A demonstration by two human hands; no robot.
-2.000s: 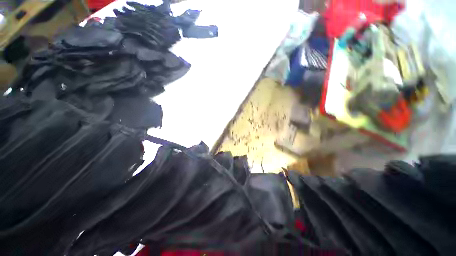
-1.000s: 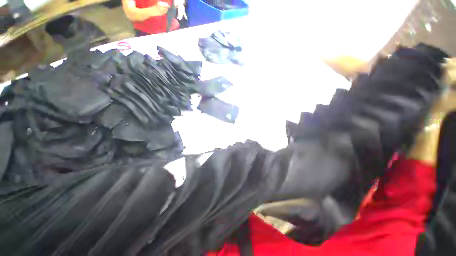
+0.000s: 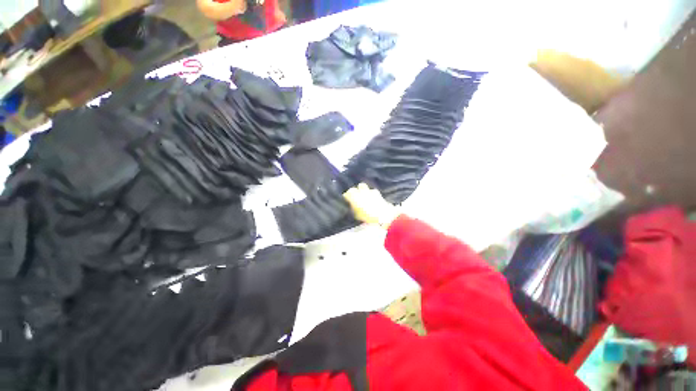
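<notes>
A row of overlapping black pieces (image 3: 423,126) lies like pleats on the white table (image 3: 507,164), curving towards the middle. My right hand (image 3: 368,203), in a red sleeve, is at the near part of this row, touching it. Its fingers are small and blurred, so I cannot tell whether they grip the fabric. A large heap of black pieces (image 3: 107,168) lies at the left. More black fabric (image 3: 259,298) is spread at the near left. My left hand is not in view.
A small black pile (image 3: 351,57) lies beyond the heap. Red-handled scissors (image 3: 191,66) lie at the far edge. Another person in red (image 3: 252,19) is beyond the table. Red fabric (image 3: 656,275) and a striped dark stack (image 3: 561,282) are at the right.
The pleated row that was raised at the right now lies across the table further away. My right arm has come into clear view, reaching forward. The head view has turned.
</notes>
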